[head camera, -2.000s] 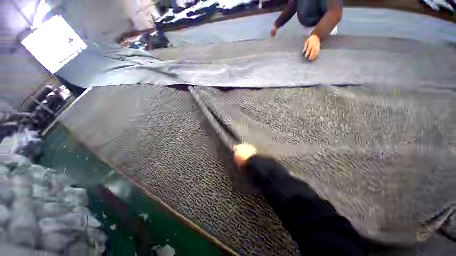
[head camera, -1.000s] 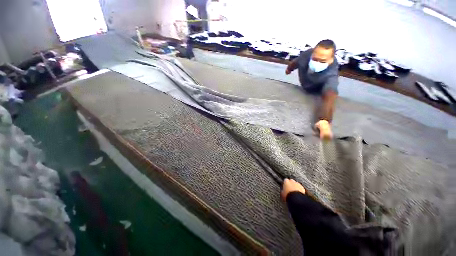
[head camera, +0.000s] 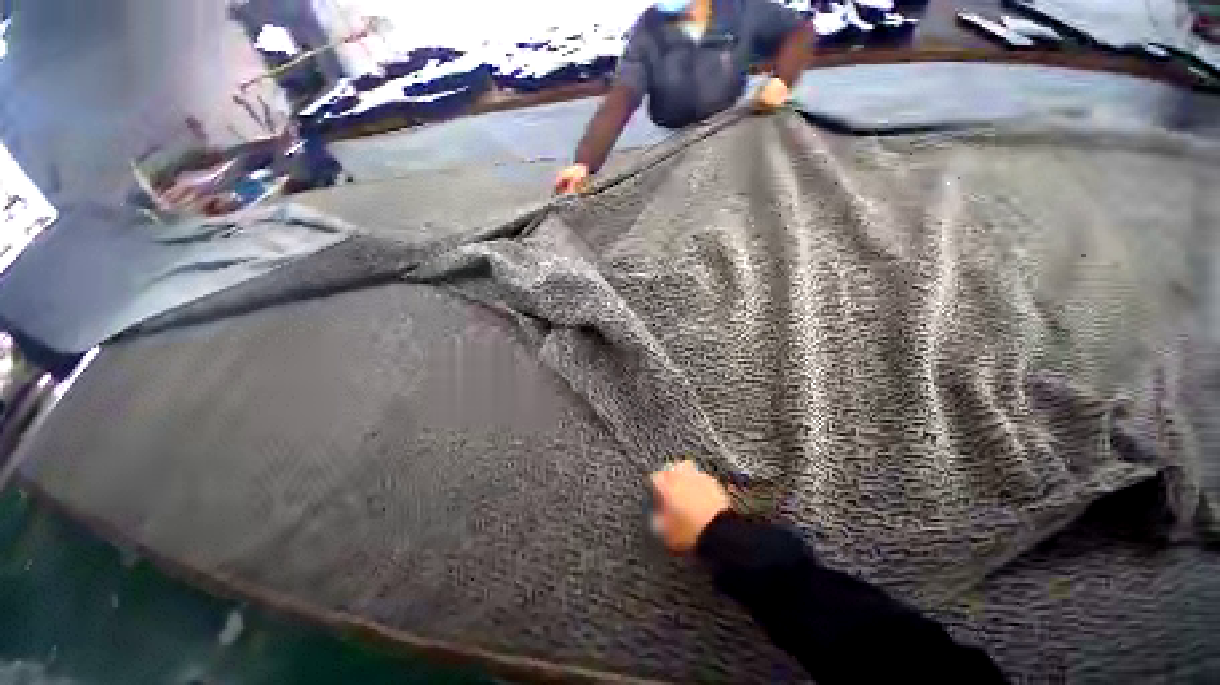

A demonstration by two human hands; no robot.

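Grey-brown patterned fabric covers the table. The top fabric ply lies over it in ridges and folds, with a folded edge running up and left. My left hand, in a dark sleeve, comes from the lower right and is closed on the ply's near edge; its fingers are blurred. The flat lay shows to its left and below. Near the right rim the ply is raised, with a dark gap under it. My right hand is out of the picture.
A masked person across the table holds the ply's far edge with both hands. Bluish-grey cloth lies at the left end beside a pale rail. Green floor shows lower left; cut pieces lie on a bench behind.
The folded ply is now drawn across to the far side and spread in ridges. The other person has both hands on its edge, farther back. The view has turned; my left hand still holds the edge.
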